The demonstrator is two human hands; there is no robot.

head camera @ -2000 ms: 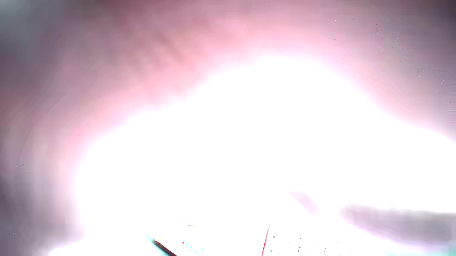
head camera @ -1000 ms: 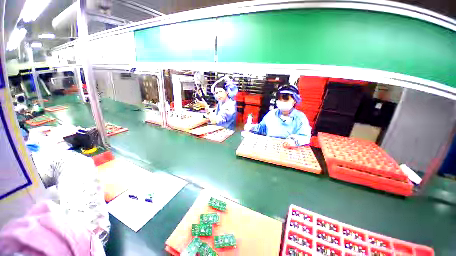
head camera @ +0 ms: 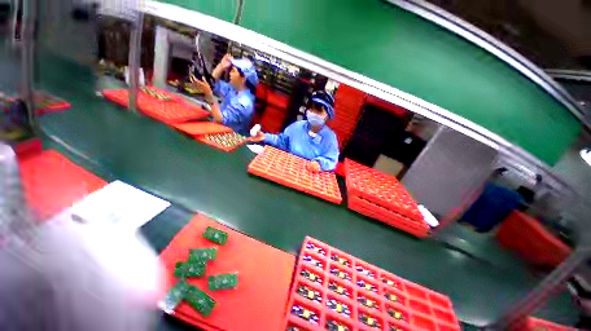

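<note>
Several green circuit boards (head camera: pixel 223 280) lie loose, flat green side up, on the left part of a flat orange-red mat (head camera: pixel 256 284). Some of them overlap near the mat's lower left corner. To the right, beside the mat, is a red compartment tray (head camera: pixel 415 304). Its left columns hold boards with dark, pale and yellow parts; pockets at its right side are empty. The frame's bottom edge cuts off the tray. Neither my left hand nor my right hand can be made out. A large blurred white shape at the lower left cannot be told clearly.
A white paper sheet (head camera: pixel 123 203) lies left of the mat, with a red sheet (head camera: pixel 55 181) beyond it. Across the green bench (head camera: pixel 214 187), two people in blue coats stand behind red trays (head camera: pixel 295 173). Stacked red trays (head camera: pixel 382 197) stand right of them. A metal frame crosses above.
The washed-out picture has cleared and darkened. The view has tilted and turned right. The blurred white shape now covers part of the paper. The far left worker's arms are raised higher.
</note>
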